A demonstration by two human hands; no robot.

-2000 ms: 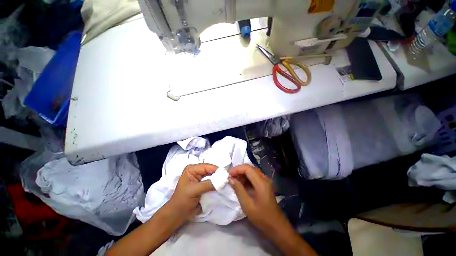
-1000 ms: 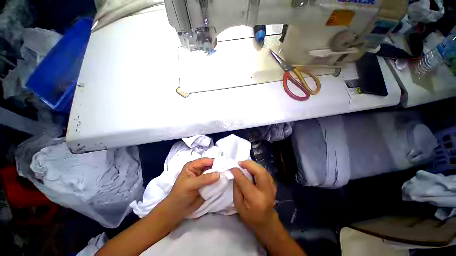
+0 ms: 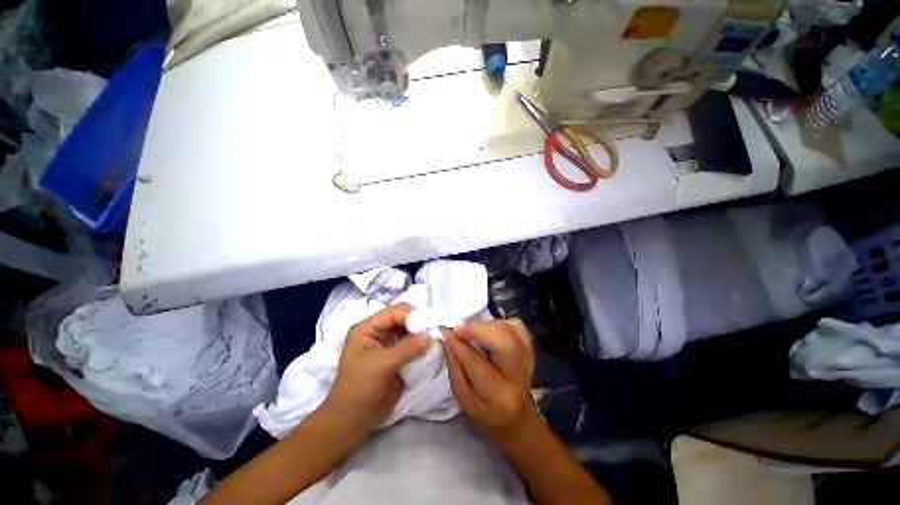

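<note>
A bunched white garment piece [image 3: 326,340] lies in my lap below the table edge. My left hand [image 3: 373,367] pinches its edge between thumb and fingers. My right hand [image 3: 491,373] pinches the same edge just to the right, with the fingertips of both hands close together. A small white fold shows between the fingertips; its detail is too small to tell. Both hands are bare and fully in view.
The sewing machine [image 3: 592,59] stands on the white table [image 3: 237,217]. Red and yellow-orange scissors [image 3: 570,156] lie right of the needle area. A blue bin [image 3: 94,148] and a bagged white pile [image 3: 173,360] are at left. A grey wrapped bundle [image 3: 711,276] is at lower right.
The view has shifted slightly. Both hands stay on the white piece, with their fingertips regripping the edge; the fold between them has changed shape.
</note>
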